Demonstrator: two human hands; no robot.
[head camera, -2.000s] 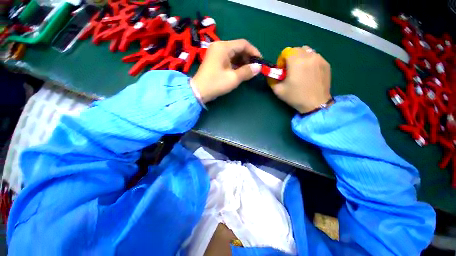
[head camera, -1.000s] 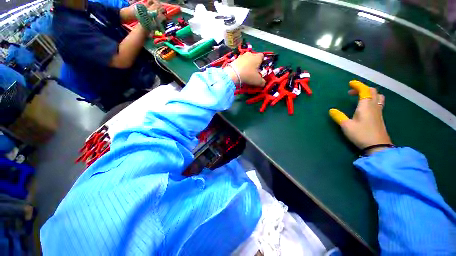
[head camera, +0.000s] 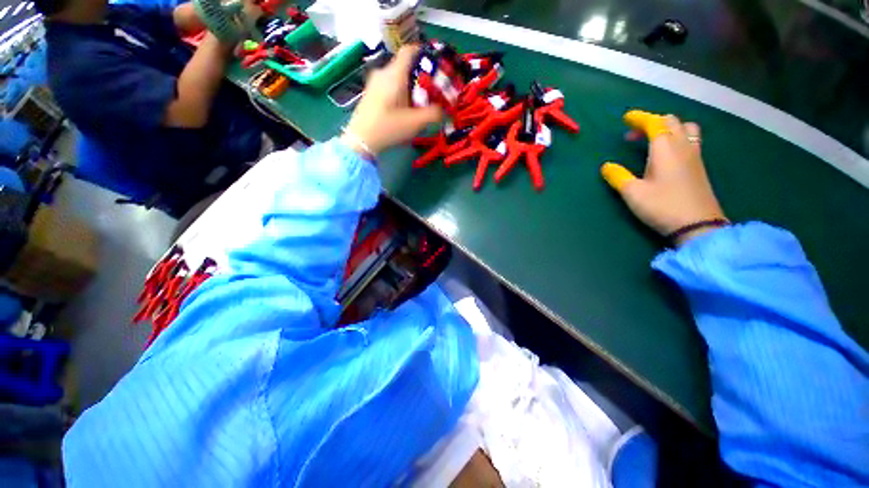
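Several red spring clamps (head camera: 519, 143) with black parts and white patches lie in a group on the green bench. My left hand (head camera: 389, 107) is at the left end of the group. Its thumb and fingers are apart around blurred red and black clamps (head camera: 434, 76); whether it grips one is unclear. My right hand (head camera: 667, 172) is over the bench to the right of the clamps, fingers apart and empty, with yellow finger cots on the thumb and fingers.
Behind my left hand are a bottle (head camera: 398, 24), a dark phone (head camera: 348, 89) and a green-rimmed tray (head camera: 319, 67). Another person (head camera: 124, 86) sits at left. More red clamps (head camera: 171, 291) lie on a white surface at lower left. A pale strip (head camera: 572, 59) runs along the bench's back.
The view has shifted slightly. My left hand has moved from over the clamps to their left end, with thumb and fingers now spread. My right hand stays open. The clamp heap at right has left view.
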